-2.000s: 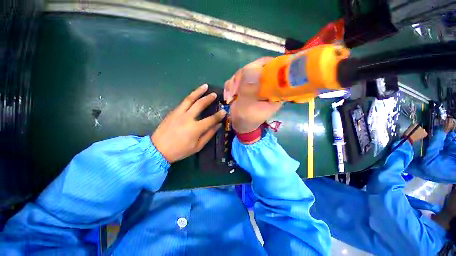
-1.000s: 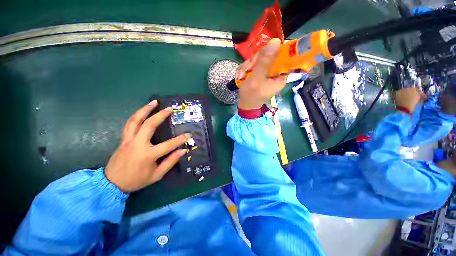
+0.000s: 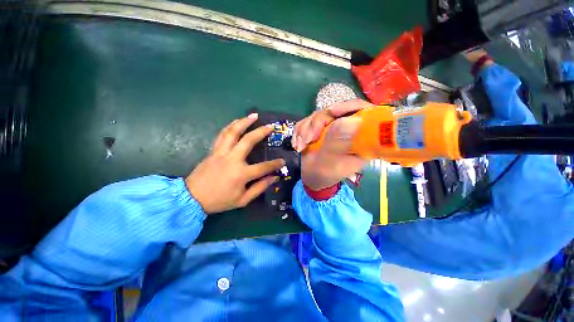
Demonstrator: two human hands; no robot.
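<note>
The black device housing [image 3: 277, 188] lies on the bench on a wider flat black pad [image 3: 255, 210]. The blue, white and gold circuit board [image 3: 278, 134] shows at its far end. My left hand [image 3: 230, 166] lies over the housing's left side with fingers spread, fingertips on the board and the middle of the housing. My right hand [image 3: 330, 144] is closed around the orange electric screwdriver [image 3: 409, 133], which lies nearly level over the housing's right side. Its tip is at the board's right edge; whether it touches a screw is hidden by my fingers.
The round dish of silvery grains [image 3: 335, 94] is behind my right hand. A red plastic bag [image 3: 393, 69] lies by the dark post. A pale rail [image 3: 252, 31] crosses the bench. Right are yellow tape [image 3: 383, 195], a white pen [image 3: 420, 192] and a neighbour's blue sleeve [image 3: 503, 207].
The screwdriver has moved from beside the screw dish back over the housing's board end. My left hand stays on the housing. The view has shifted, and the neighbour's arm now reaches farther forward.
</note>
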